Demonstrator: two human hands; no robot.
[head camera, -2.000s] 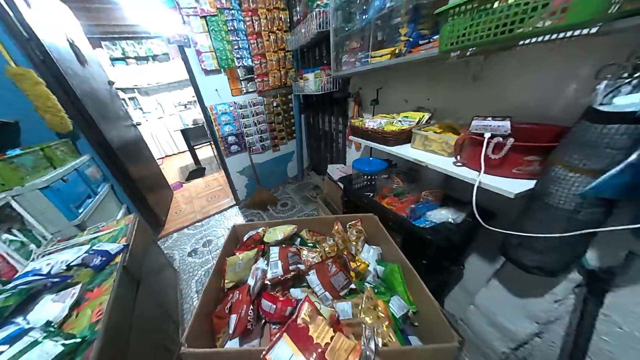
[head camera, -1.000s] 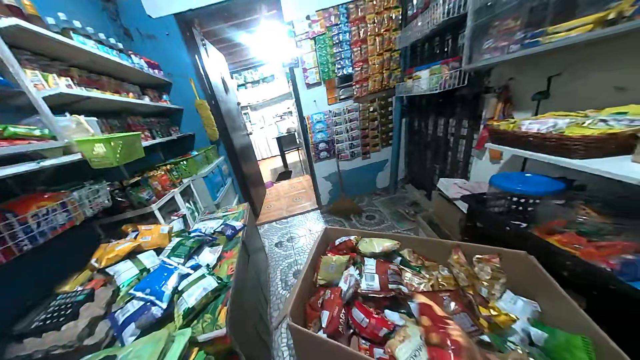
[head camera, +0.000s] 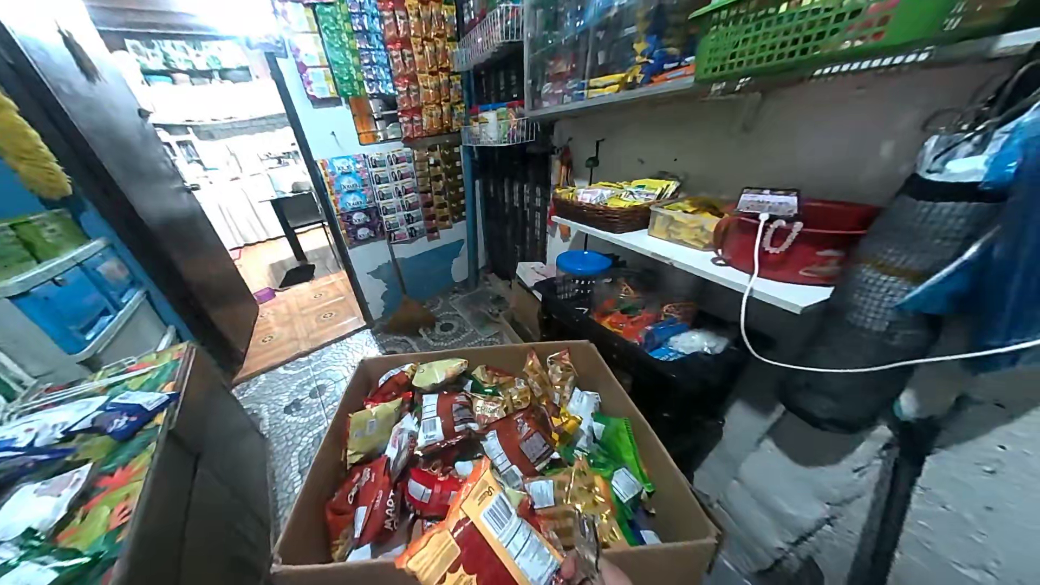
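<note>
At the bottom edge, the fingers of my right hand (head camera: 597, 570) show beside the lower right of an orange-and-red snack packet (head camera: 481, 536) and are closed on its edge. The packet is tilted over the near side of an open cardboard box (head camera: 658, 455). Inside the box lie red packets (head camera: 363, 505), brown packets (head camera: 520, 445), gold packets (head camera: 581, 496), a yellow-green packet (head camera: 374, 431) and a green packet (head camera: 621, 455), jumbled together. Most of my right hand is cut off by the frame. My left hand is not in view.
Left stands another box (head camera: 215, 455) heaped with packets. Behind the main box are a black crate (head camera: 674, 390) with a blue-lidded basket (head camera: 582, 272) and a broom (head camera: 409, 315). A white shelf (head camera: 691, 260) holds a red basin (head camera: 812, 244); a white cable (head camera: 751, 325) hangs from it.
The view swung left and then back right. The orange-and-red packet shows at the near side of the box in the earlier frames too.
</note>
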